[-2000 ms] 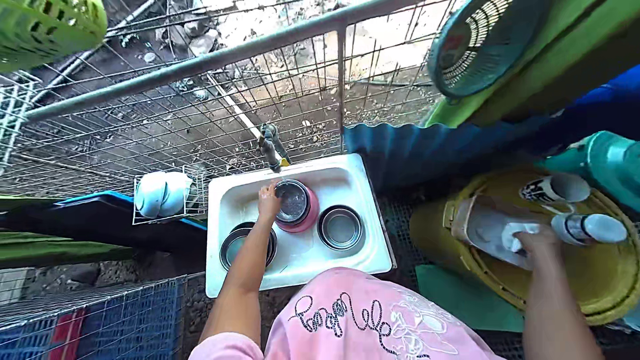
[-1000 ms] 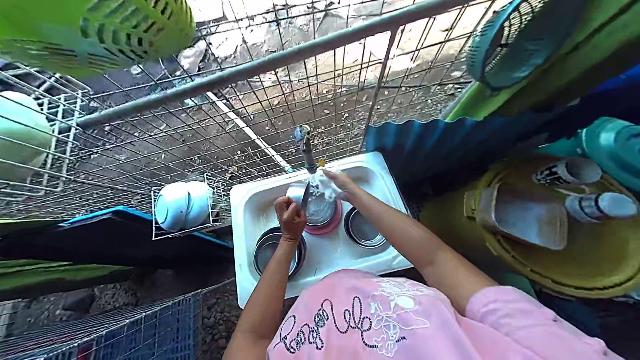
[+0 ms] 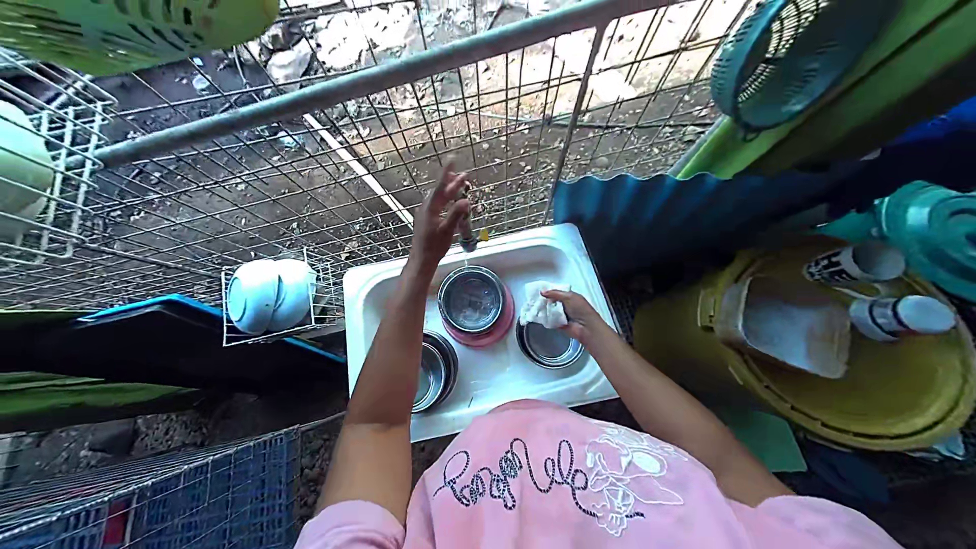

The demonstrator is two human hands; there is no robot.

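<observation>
My left hand is raised beside the faucet, fingers apart, holding nothing. A thin stream runs from the faucet into a round metal bowl, which rests on a pink basin in the white sink. My right hand grips a white soapy cloth or sponge above the metal pans on the sink's right side. More round metal pans lie at the left, partly hidden by my left forearm.
Wire fencing stands behind the sink. Light blue bowls sit in a wire rack at the left. A yellow lidded bucket at the right bears a soapy tub and cups. A teal basket hangs at upper right.
Both hands were together at the bowl a second ago; the left has risen beside the faucet, and the right has moved rightward with the white cloth or sponge. Two seconds ago the right was at the tub.
</observation>
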